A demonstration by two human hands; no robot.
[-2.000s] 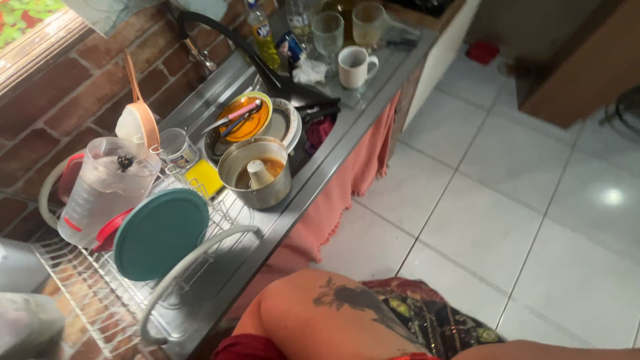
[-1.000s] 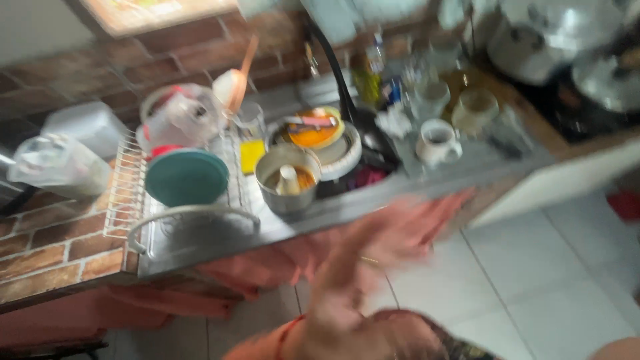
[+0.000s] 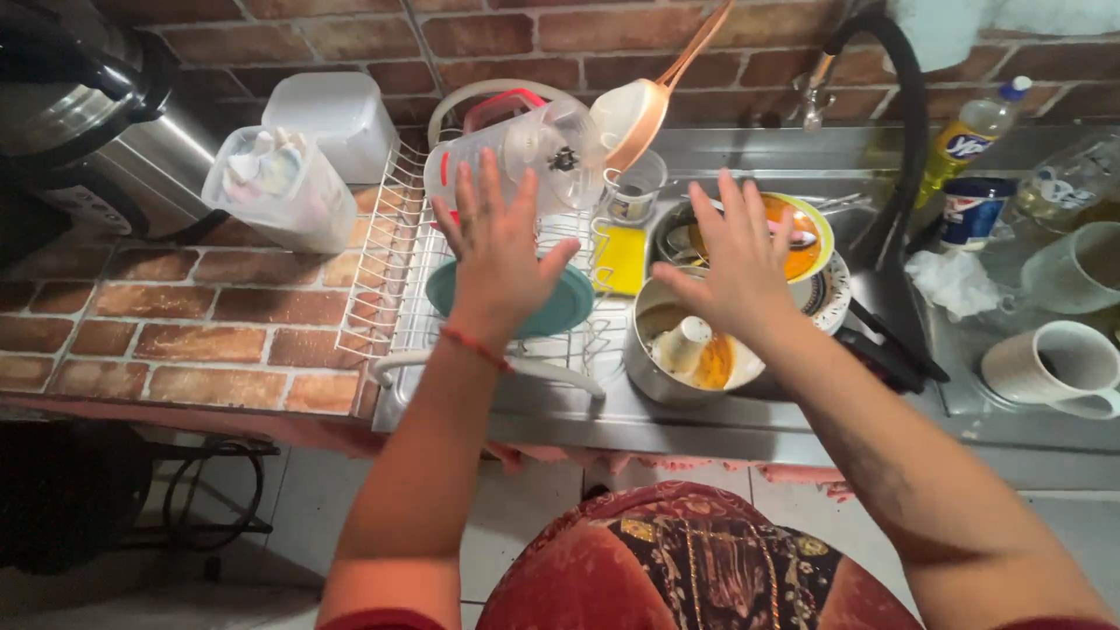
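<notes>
My left hand (image 3: 497, 249), fingers spread and holding nothing, is over the white wire dish rack (image 3: 376, 289), in front of a teal plastic lid or plate (image 3: 556, 302) and a clear plastic pitcher (image 3: 560, 140). My right hand (image 3: 739, 262), also spread and empty, is above the sink's left side. Below it stands a metal ring cake pan (image 3: 652, 372) with orange residue. Behind the right hand's fingers lies a yellow-rimmed bowl (image 3: 814, 219) with utensils, on stacked dishes. A yellow sponge or cloth (image 3: 621, 261) lies between the hands.
A black faucet hose (image 3: 914, 114) arches over the sink. To the right are a white mug (image 3: 1050, 363), a glass mug (image 3: 1076, 267), crumpled paper (image 3: 954, 282) and a yellow detergent bottle (image 3: 967, 140). At left stand plastic containers (image 3: 302, 188) and a steel appliance (image 3: 149, 149). A peach-handled strainer (image 3: 639, 118) leans on the pitcher.
Both hands are now raised over the rack and sink; one second ago a single blurred hand was in front of the counter. The view has swung left and now faces the sink more squarely.
</notes>
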